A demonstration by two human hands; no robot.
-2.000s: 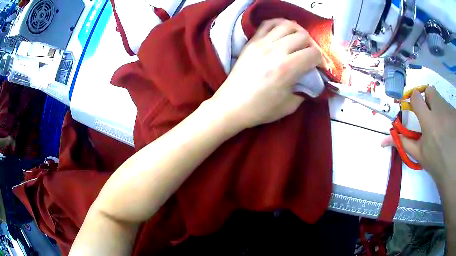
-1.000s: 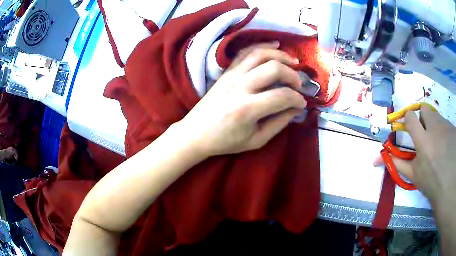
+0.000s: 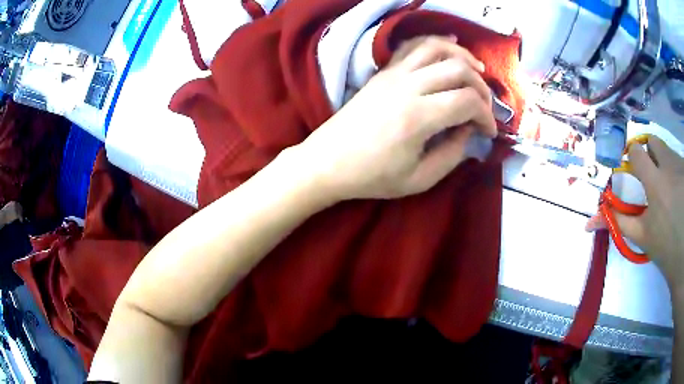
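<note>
A dark red garment [image 3: 375, 262] lies bunched on the white table and hangs over its front edge. A white lining strip [image 3: 339, 56] shows in its curve at the top. My left hand [image 3: 435, 112] holds the garment edge just left of the lit needle area. A small metal-edged piece [image 3: 502, 111] shows by its fingertips; I cannot tell what it is. My right hand [image 3: 651, 199], cut by the right edge, holds scissors by their yellow and red-orange loops [image 3: 624, 236]. The blades point left to the garment edge beside my left hand; their tips are partly hidden.
The sewing machine's metal parts [image 3: 611, 90] stand at the upper right. A narrow red strip [image 3: 589, 300] hangs over the ruler-marked table edge [image 3: 540, 319]. Another machine [image 3: 64, 79] is at the upper left. More red cloth [image 3: 112, 262] hangs at the lower left.
The view shifted between frames. Over the last second, the garment edge and my left hand shift right and slightly up in the picture. Both hands keep their holds on the garment and scissors.
</note>
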